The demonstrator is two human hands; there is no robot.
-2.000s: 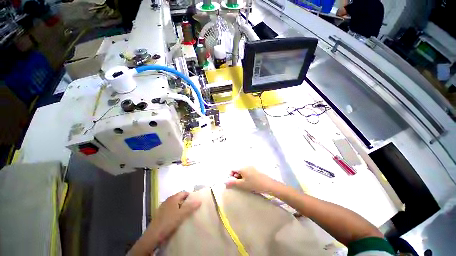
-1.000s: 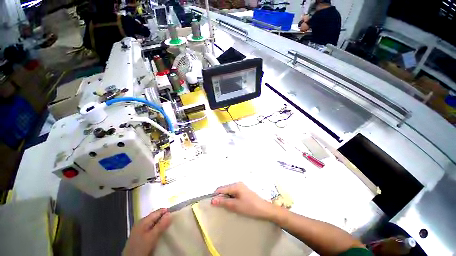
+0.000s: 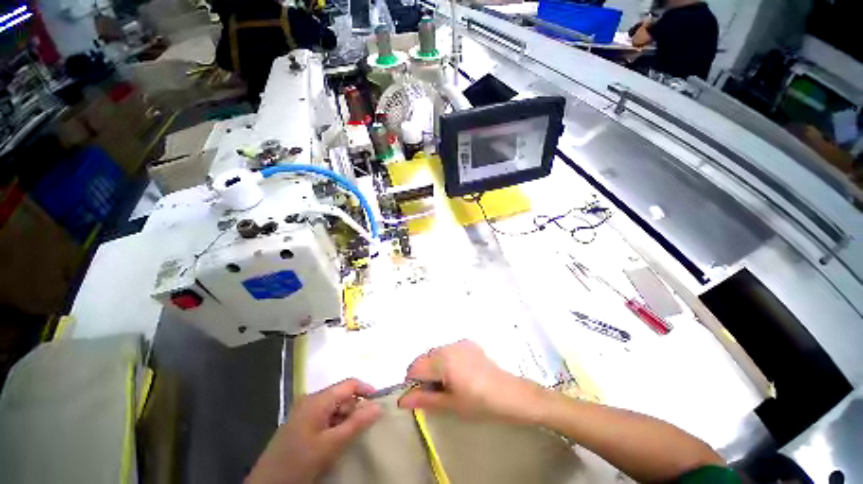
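Note:
The beige garment (image 3: 501, 440) lies at the bottom of the view, with a yellow binding strip (image 3: 431, 448) running down it. Its greyish folded edge (image 3: 390, 388) is pinched between both hands. My left hand (image 3: 317, 425) grips the edge at its left end, thumb against fingers. My right hand (image 3: 464, 380) grips it at the right, just above the yellow strip, fingers bent. The hands are a short distance apart. The fingertips partly hide the edge.
The white sewing machine head (image 3: 255, 274) stands at left, a control screen (image 3: 501, 144) behind the table. Metal snips (image 3: 602, 326), a red-handled tool (image 3: 649, 316) and a loose black cable (image 3: 572, 222) lie at right. A beige stack (image 3: 71, 411) is at far left. A person (image 3: 686, 43) is beyond the rail.
My hands have come closer together along the edge, which spanned wider a second ago. The right hand no longer holds the small red item seen at its fingertips two seconds ago. The camera view has shifted.

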